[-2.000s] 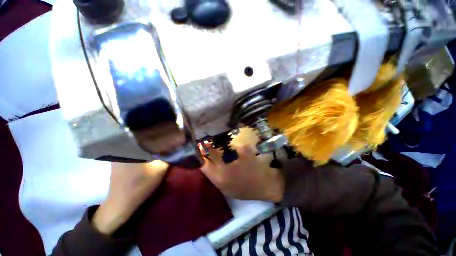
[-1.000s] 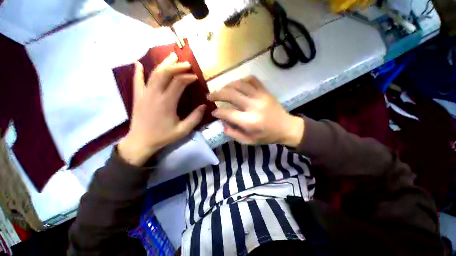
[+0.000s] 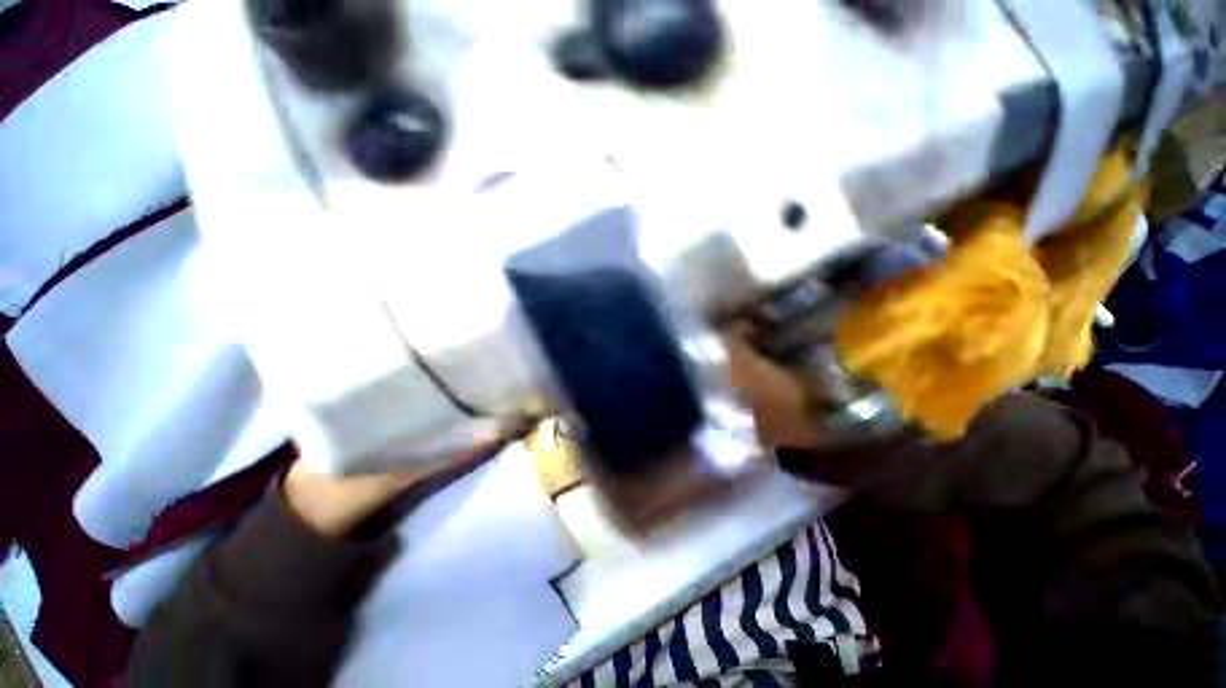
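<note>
The white sewing machine head (image 3: pixel 444 269) fills the upper middle of the head view and hides the needle area. My left hand (image 3: pixel 352 495) shows only in part, below the head's left lower edge at the maroon and white cloth; its fingers are hidden. My right hand (image 3: pixel 780 397) is mostly hidden behind the head and blurred. A white piece (image 3: pixel 471 578) lies over the table's front edge beneath the machine. Maroon cloth (image 3: pixel 222 508) with large white pieces (image 3: pixel 128 363) spreads to the left.
Yellow tassels (image 3: pixel 955 329) hang from the machine head at the right, beside white ties (image 3: pixel 1080 148). A striped apron (image 3: pixel 766 605) shows below the table's front edge. Maroon cloth and white scraps (image 3: pixel 1167 384) lie at the far right.
The view has leaned in so the machine head covers the scissors and needle area. A white piece now shows at the front where maroon cloth lay. Both hands have moved forward under the head.
</note>
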